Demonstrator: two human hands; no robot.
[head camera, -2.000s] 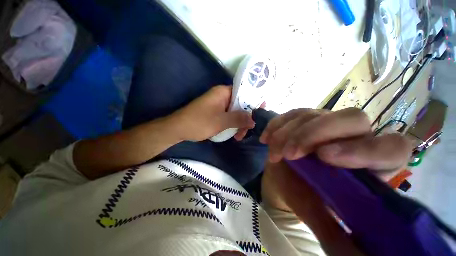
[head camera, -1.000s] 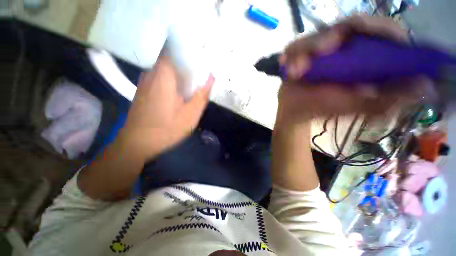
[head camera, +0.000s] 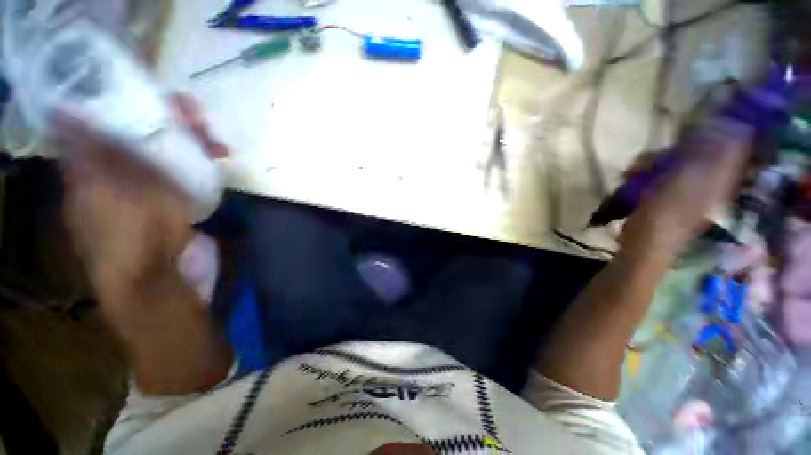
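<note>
The white neck fan housing (head camera: 147, 111) is at the upper left, blurred, its round grille end pointing up and left. My left hand (head camera: 133, 169) is closed around its lower part, over the bench's left side. My right hand (head camera: 689, 173) is at the far right, blurred, on the purple electric screwdriver (head camera: 642, 181), whose black nose points down and left. How firmly the fingers hold it is blurred. The screwdriver's nose is far from the fan housing.
On the white mat (head camera: 356, 133) lie a blue battery (head camera: 392, 47), a green-handled screwdriver (head camera: 267, 48) and a blue-handled tool (head camera: 277, 21). Dark tweezers (head camera: 496, 151) and a white curved shell (head camera: 533, 34) lie to the right. Blue parts (head camera: 718, 311) are at lower right.
My left hand has moved left with the fan housing, away from my lap. My right hand has moved right with the purple screwdriver. The view has shifted, showing more of the bench.
</note>
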